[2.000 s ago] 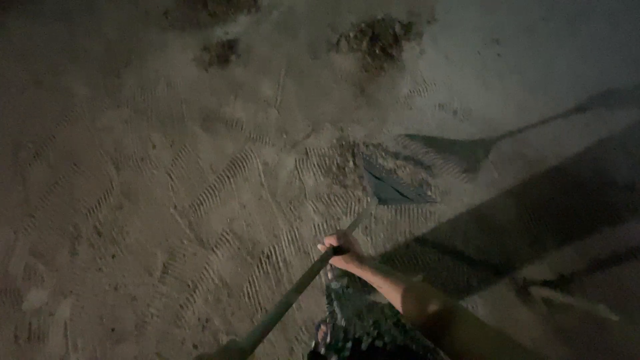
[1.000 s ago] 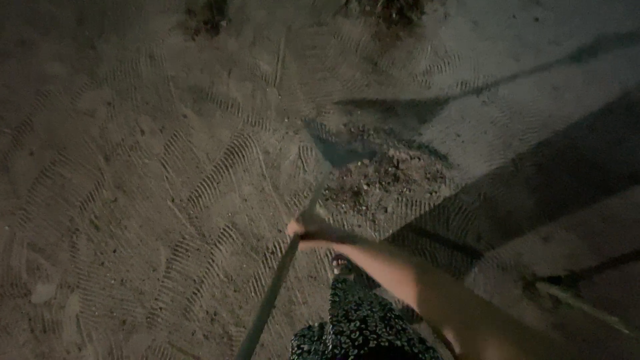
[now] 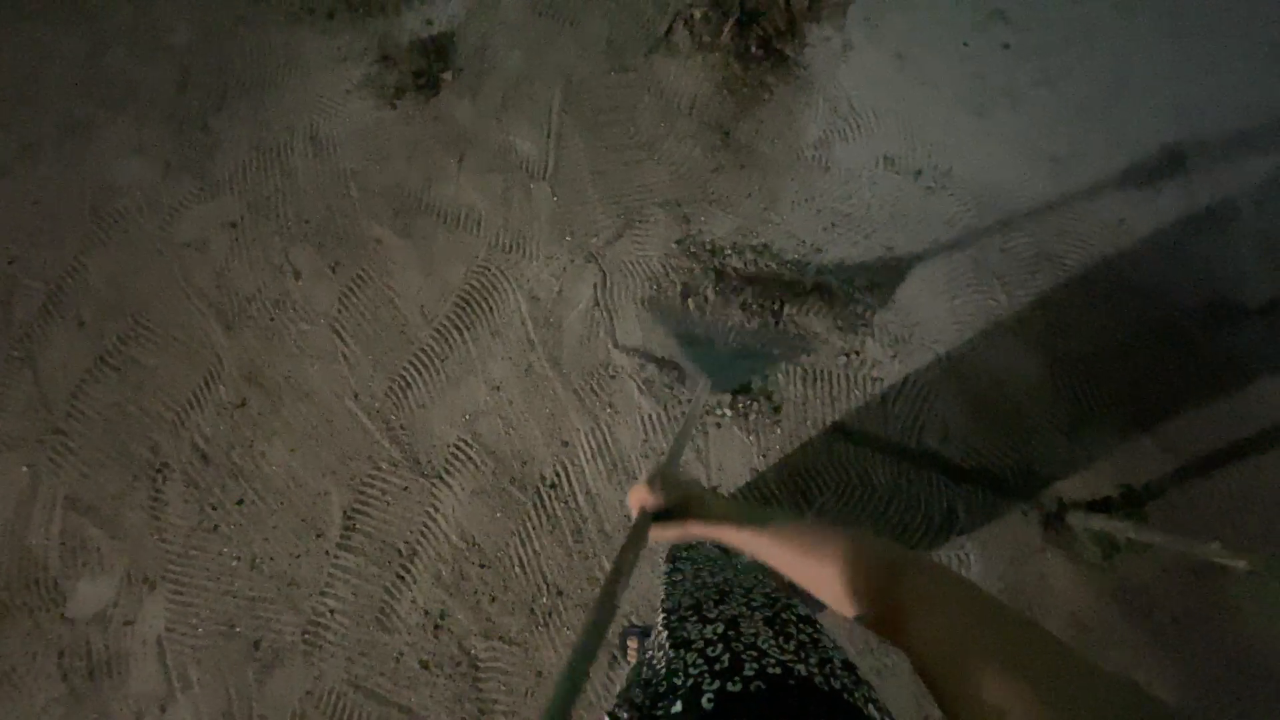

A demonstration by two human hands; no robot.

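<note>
My right hand (image 3: 662, 498) is closed around the long handle (image 3: 610, 610) of a rake or broom, which runs from the bottom edge up to a blurred, greenish fan-shaped head (image 3: 730, 355). That head is low over the sandy ground, just below a strip of dark loose debris (image 3: 770, 285). My forearm comes in from the lower right. My left hand is out of the frame. Patterned dark clothing (image 3: 750, 640) shows below my hand, with part of a sandalled foot (image 3: 636, 640) beside it.
Sandy ground (image 3: 330, 420) carries many ridged marks. Dark clumps of dry plant matter lie at the top centre (image 3: 745, 30) and top left (image 3: 415, 65). A pale stick (image 3: 1160, 540) lies at the right, near broad shadows.
The tool's head has shifted over the ground, and debris that lay to its right one second ago now shows mostly beyond it. My right hand has kept its hold on the handle.
</note>
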